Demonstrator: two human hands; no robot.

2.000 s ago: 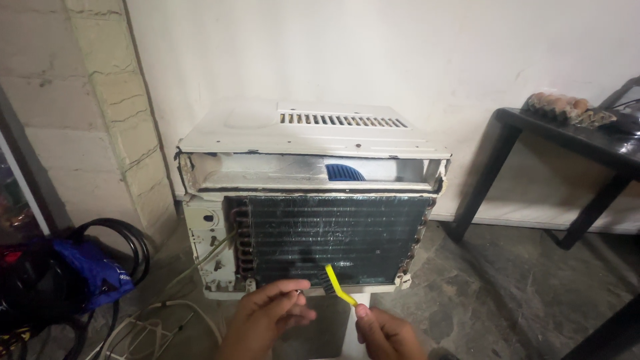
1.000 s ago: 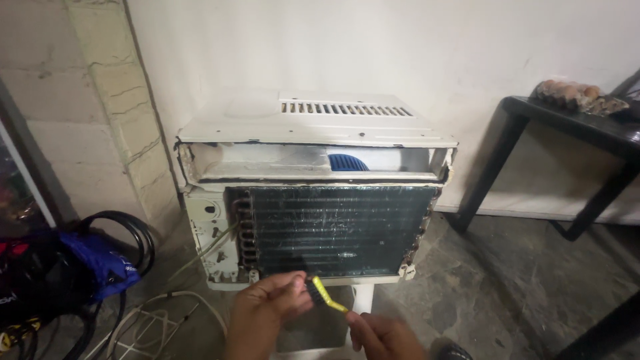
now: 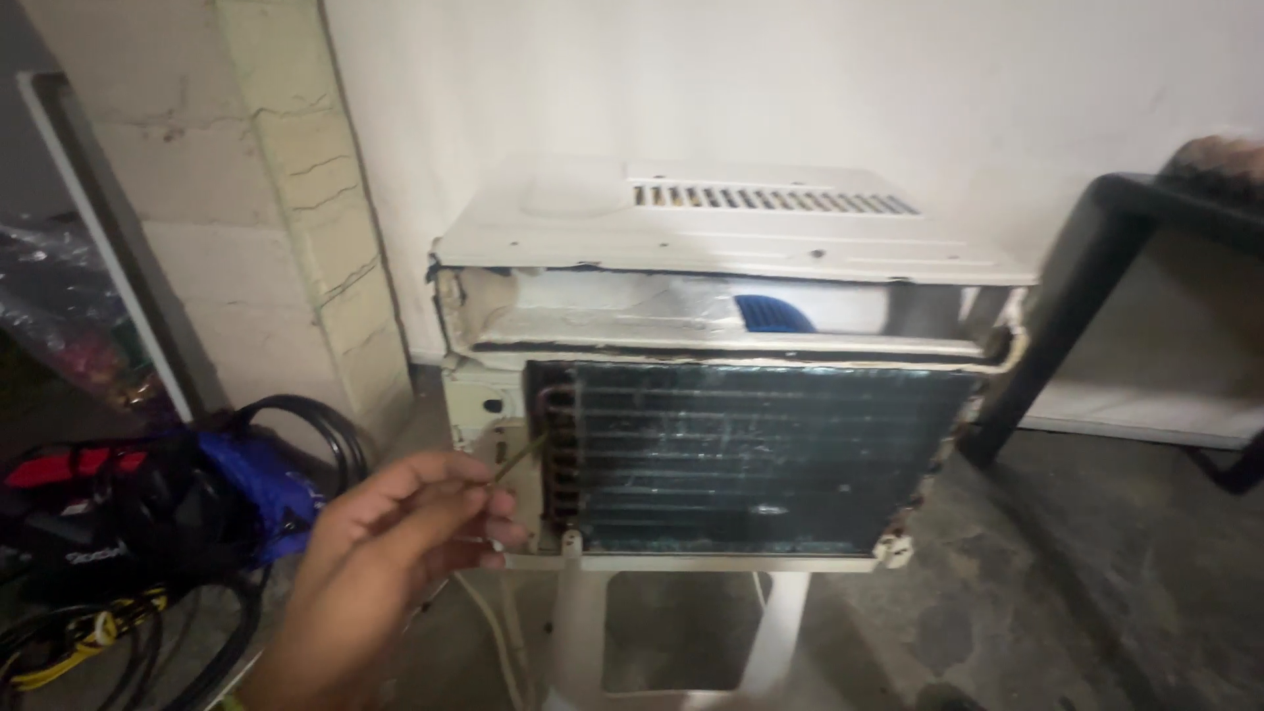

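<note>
My left hand [image 3: 395,553] reaches in from the lower left, fingers curled and thumb near the index finger. A thin tube [image 3: 518,460] shows between its fingertips and the coil's left edge; whether the fingers grip it or only pass in front cannot be told. The window air conditioner [image 3: 691,247] has a worn white casing with a vent grille on top. A blue fan part [image 3: 775,313] shows in its upper opening. Below is the dark finned coil [image 3: 741,454], with bent pipe ends at its left. My right hand and the yellow brush are out of view.
A white plastic stool [image 3: 583,632] stands under the unit. At the left lie a blue and black bag [image 3: 262,489] and looped black cables [image 3: 316,420], beside a block pillar [image 3: 306,197]. A dark table [image 3: 1076,286] stands at the right, on grey stone-like flooring.
My left hand has left the yellow brush and moved up beside the coil's left edge. My right hand and the brush, both visible a second ago, are out of view. The view has moved closer.
</note>
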